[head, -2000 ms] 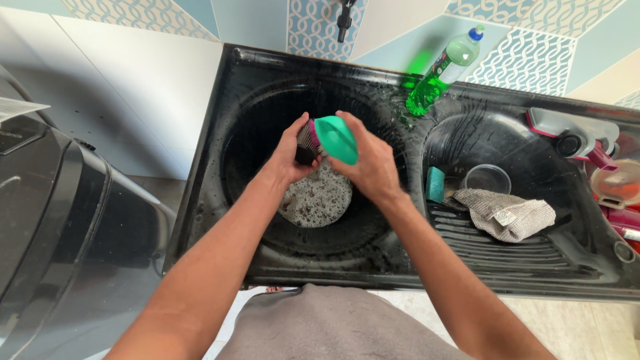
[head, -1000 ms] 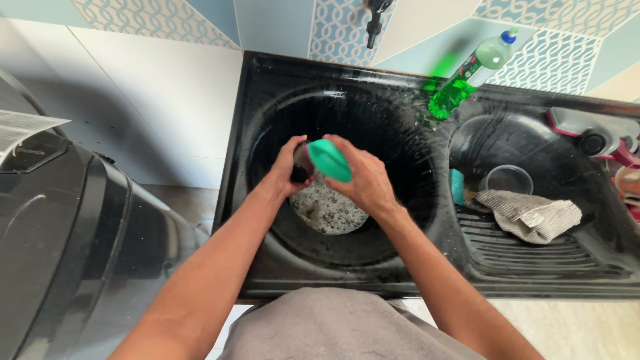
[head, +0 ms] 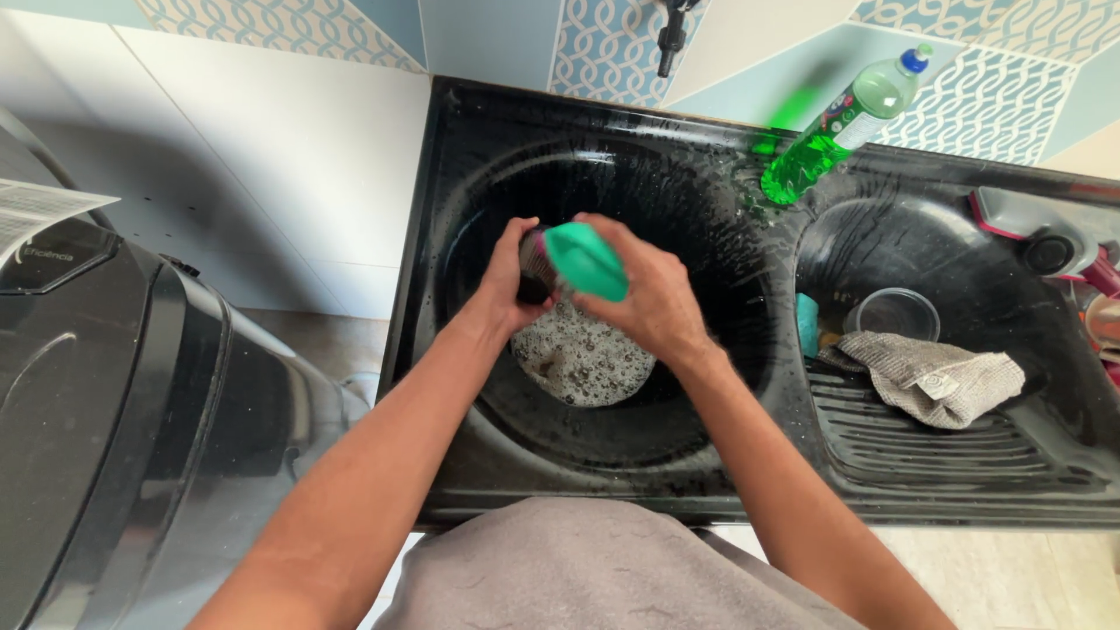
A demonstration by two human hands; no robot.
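Over the round basin of a black double sink (head: pixel 612 490), my left hand (head: pixel 503 280) holds a dark cylindrical part (head: pixel 535 262) with a ribbed or mesh side and a purplish rim. My right hand (head: pixel 656 293) grips a green brush or scrubber (head: pixel 586 260) against that part; its working side is hidden. Below both hands, a round vessel of sudsy water (head: pixel 586 359) sits in the basin. Fingers of both hands partly cover the dark part.
A bottle of green liquid (head: pixel 831 131) stands behind, between the basins. The right basin holds a grey cloth (head: pixel 941 376), a clear round container (head: pixel 897 317) and a teal sponge (head: pixel 806 325). Appliance parts (head: pixel 1041 241) lie far right. A black tap (head: pixel 672 39) hangs above; a dark appliance (head: pixel 114 394) stands left.
Both hands stay close together over the basin. The green tool's tilt in my right hand has changed slightly.
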